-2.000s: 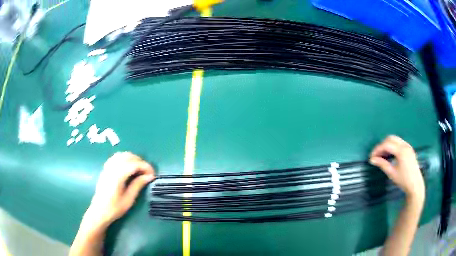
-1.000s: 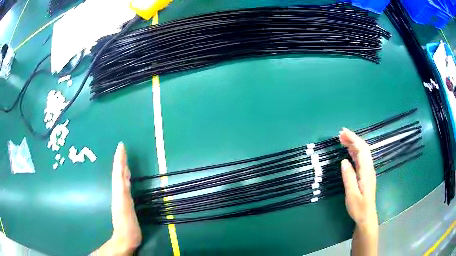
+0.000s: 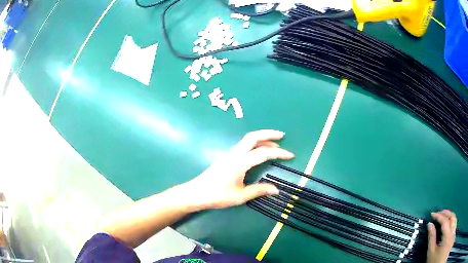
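Note:
A spaced row of thin black cables (image 3: 338, 218) lies nearest me, with a column of white markers (image 3: 412, 240) across it near the right. My left hand (image 3: 246, 169) is at the row's left end, thumb and fingers apart, the thumb over the cable ends. My right hand (image 3: 442, 233) is at the lower right, partly cut off by the frame edge, just right of the marker column; its fingers are bent over the cables and its grip cannot be made out.
An unmarked black cable bundle (image 3: 379, 72) lies beyond the row. Loose white markers (image 3: 213, 38) and a clear plastic bag (image 3: 135, 60) lie at upper left. A yellow heat gun (image 3: 395, 11) with a looping black cord (image 3: 231, 49) is at the top. A blue bin (image 3: 456, 38) stands upper right.
The view has swung left, so everything sits further right. My left hand has turned from upright beside the cable ends to reaching over them with fingers spread. My right hand's fingers are now bent.

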